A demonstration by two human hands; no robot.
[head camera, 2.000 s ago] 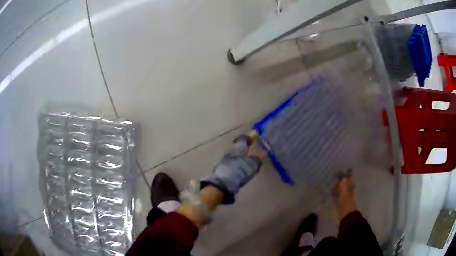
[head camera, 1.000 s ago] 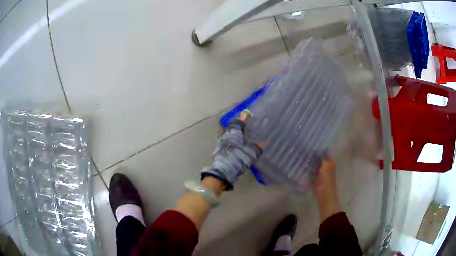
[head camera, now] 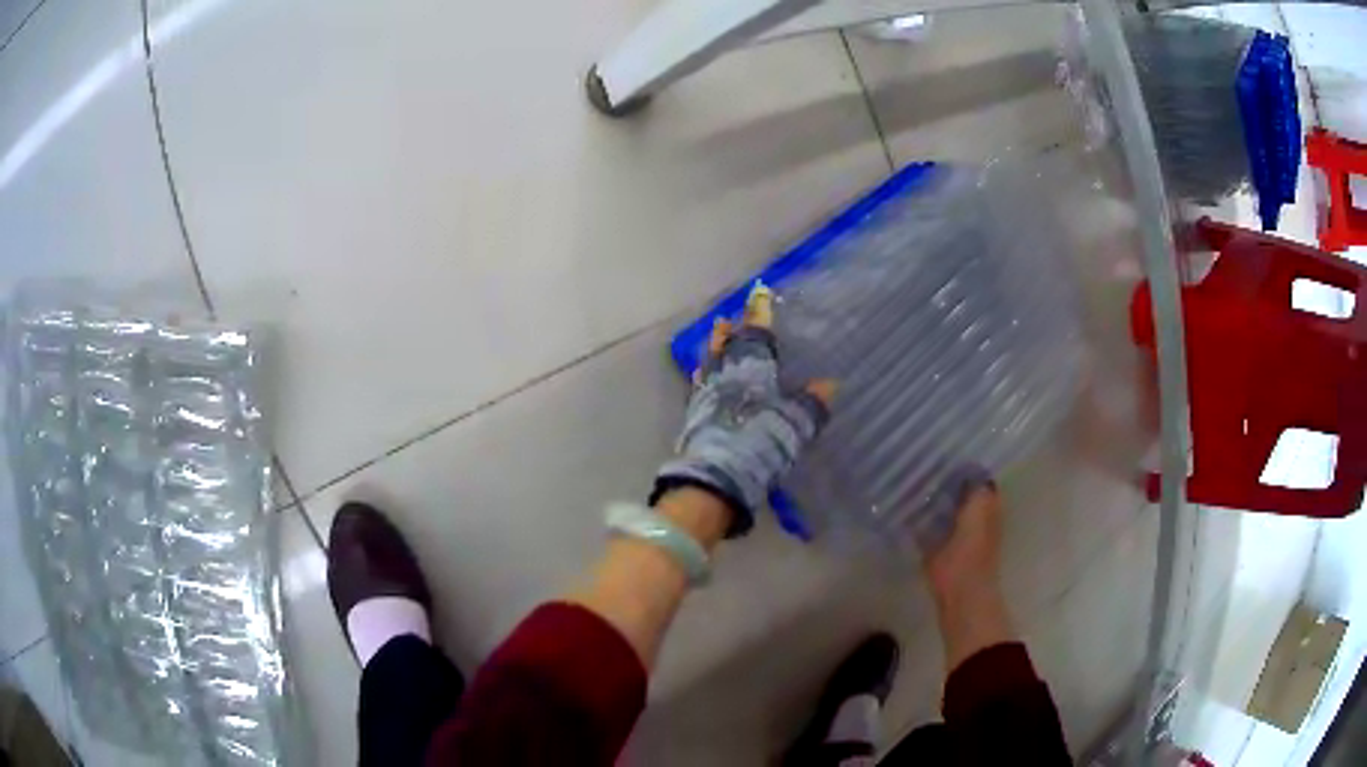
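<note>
A clear ribbed blister tray (head camera: 952, 337), perhaps several stacked, is held low over the tiled floor. A blue flat edge (head camera: 840, 235) shows under its upper left side, and a small blue corner shows at its lower left. My left hand (head camera: 745, 405), in a grey fingerless glove with a pale finger cot, grips the left edge. My right hand (head camera: 967, 537) grips the lower right edge; its fingertips are blurred and partly behind the plastic. The far side of the tray is blurred.
A clear pocketed blister tray (head camera: 150, 525) lies on the floor at left. A red plastic stool (head camera: 1252, 375) stands at right, behind a grey metal bar (head camera: 1154, 300). A stack of trays with blue edges (head camera: 1268, 128) is at upper right. A white furniture leg (head camera: 675, 60) is at top.
Compared with one second ago, more of the blue edge shows along the upper left of the tray. My left hand has shifted slightly right and up. Both hands are still on the tray.
</note>
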